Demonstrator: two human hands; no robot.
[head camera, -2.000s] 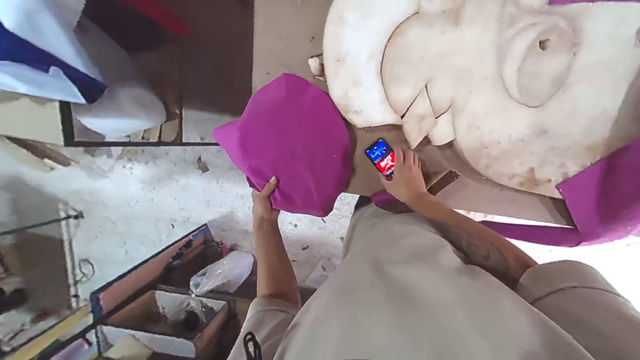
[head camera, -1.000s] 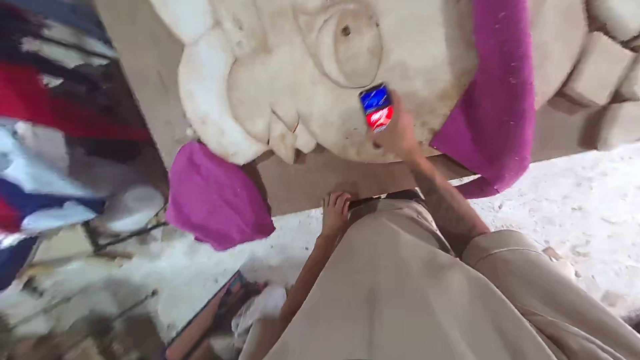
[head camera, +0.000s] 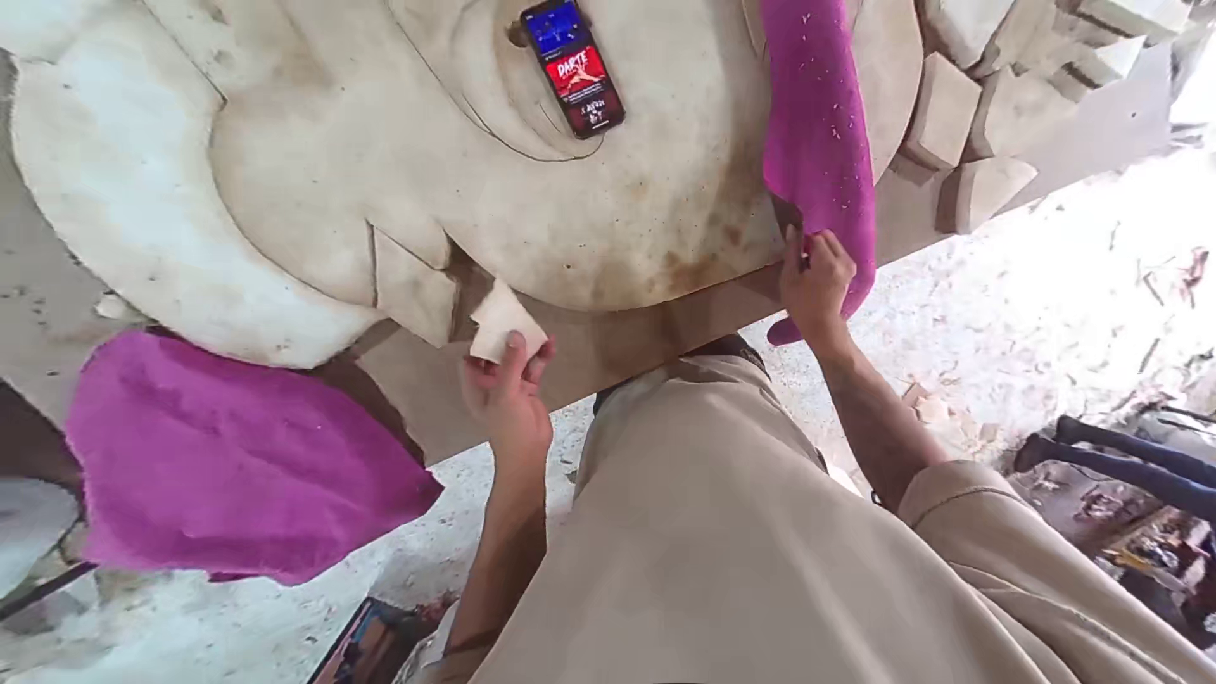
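My left hand (head camera: 513, 394) holds a small, pale angular foam-like piece (head camera: 503, 328) between thumb and fingers, at the table's near edge. My right hand (head camera: 817, 280) pinches the edge of a long magenta cloth strip (head camera: 822, 123), which lies over the right part of a large pale carved shape (head camera: 655, 209). A smartphone (head camera: 575, 68) with a lit screen lies on that shape. Another pale pointed piece (head camera: 413, 285) sits left of my left hand, against the carved shape. A wide magenta cloth (head camera: 247, 456) hangs over the table's near edge at the left.
Several pale angular blocks (head camera: 940, 112) lie on the table (head camera: 646, 347) at the upper right. The floor (head camera: 1073, 266) is strewn with scraps. A person's legs (head camera: 1130, 461) in dark trousers show at the far right. A box-like object (head camera: 366, 646) stands at the lower left.
The phone, in my right hand before, now lies on the carved shape. My right hand has gone to the magenta strip. My left hand, empty a second ago, now holds the pale piece.
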